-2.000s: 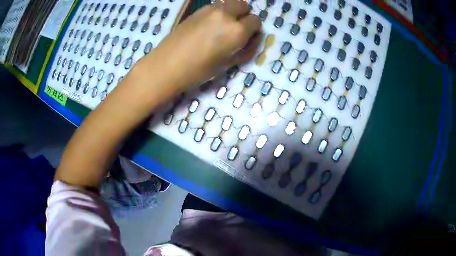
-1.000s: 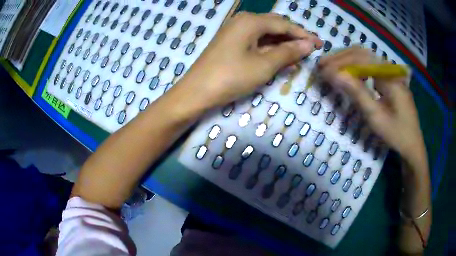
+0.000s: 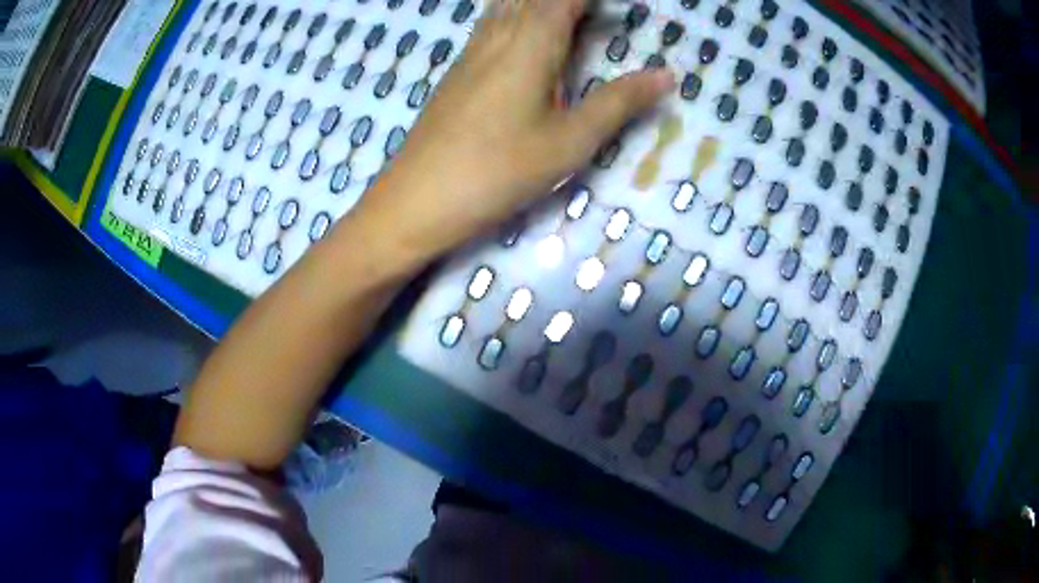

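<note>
A white board (image 3: pixel 729 518) carries rows of small glossy elongated-octagon pieces in pairs; some flash white, others look grey-black. Two tan dumbbell-shaped marks without shiny pieces, one (image 3: pixel 657 154) beside the other (image 3: pixel 704 163), show near its middle. My left hand (image 3: pixel 513 125) lies over the board's upper left part, palm down, thumb stretched out beside the tan marks and apart from the fingers. The fingertips reach the top edge of the picture and are partly cut off; nothing shows held. My right hand is not in view.
A second loaded board (image 3: pixel 245 273) lies to the left, with a green label (image 3: pixel 135 237) at its corner. Stacked boards (image 3: pixel 51 108) and a white slip (image 3: pixel 128 43) are far left. Another loaded board (image 3: pixel 951 57) lies beyond the red tape (image 3: pixel 877 43). Blue tape borders the dark green mat.
My right hand with the yellow-handled tool has left the picture. My left thumb and fingers have spread from their near pinch, and the fingers reach further up. Both tan marks now show clearly.
</note>
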